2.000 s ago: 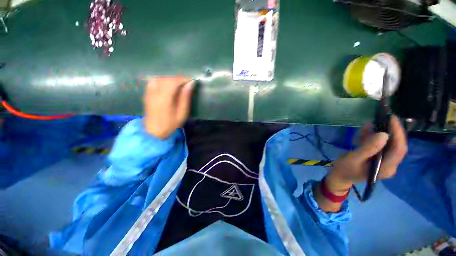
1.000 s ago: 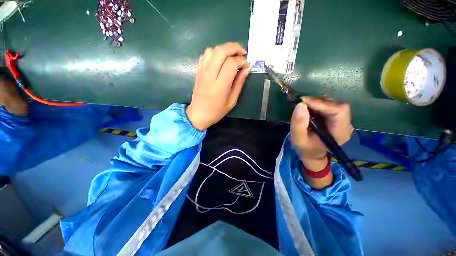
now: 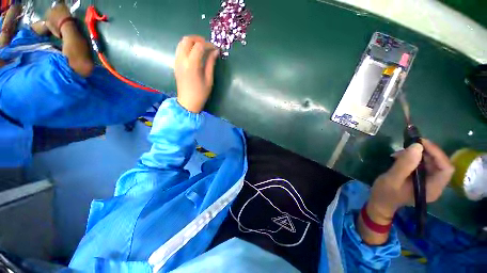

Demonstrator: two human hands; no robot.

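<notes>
The phone assembly (image 3: 368, 88) lies tilted on the green bench mat, its white cover and dark strip facing up. My right hand (image 3: 414, 173) holds the black soldering iron (image 3: 418, 181), its metal tip pointing up beside the assembly's right edge; I cannot tell if it touches. My left hand (image 3: 196, 69) is at the lower left edge of the heap of small pink-purple and white components (image 3: 230, 24). Its fingertips are close together by the heap; whether they pinch a component is too small to tell.
A yellow-green tub or roll with a white face (image 3: 472, 173) stands right of my right hand. A black round grille (image 3: 478, 88) is at the right edge. An orange-red air gun and hose (image 3: 99, 40) lie left, beside a neighbour's arm (image 3: 75, 45). A white edge (image 3: 427, 24) runs along the top right.
The view has swung left. My left hand has left the assembly's lower end and moved to the component heap. The iron has moved from that end to beside the assembly's right edge.
</notes>
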